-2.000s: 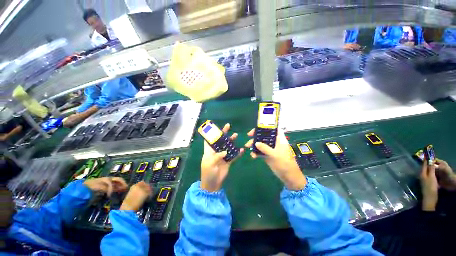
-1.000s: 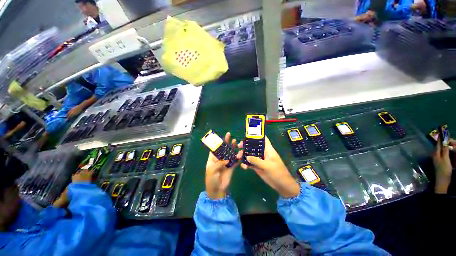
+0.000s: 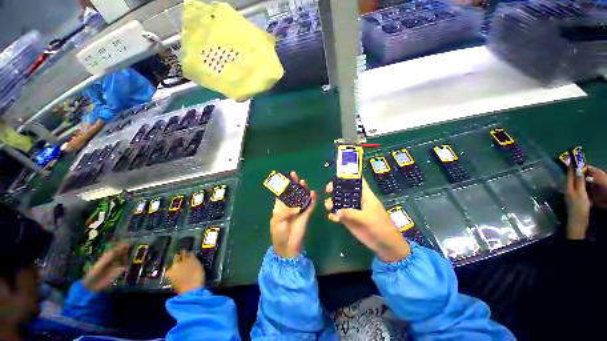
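Note:
My left hand point(image 3: 290, 223) holds a keypad mobile phone point(image 3: 289, 189), tilted to the left, its yellow-framed screen lit white. My right hand point(image 3: 363, 223) holds a second keypad mobile phone point(image 3: 348, 176) upright, its screen lit white and blue, with the thumb below the keypad. The two phones are apart, above the green bench. A blister tray point(image 3: 466, 216) lies to the right, with several phones in its back row and one phone point(image 3: 404, 221) in its front row near my right wrist. The other front pockets in view hold no phones.
A metal post point(image 3: 341, 80) stands behind my right hand, with a red stick point(image 3: 371, 145) by its foot. A yellow cloth point(image 3: 229, 53) hangs at upper left. A neighbour's hands point(image 3: 186, 272) are over another phone tray point(image 3: 226, 233) on the left. A person's hands point(image 3: 578, 200) hold phones at far right.
The view has shifted. My hands have moved apart, separating the two phones, which they still hold. The left neighbour's hands have moved over the front row of that tray.

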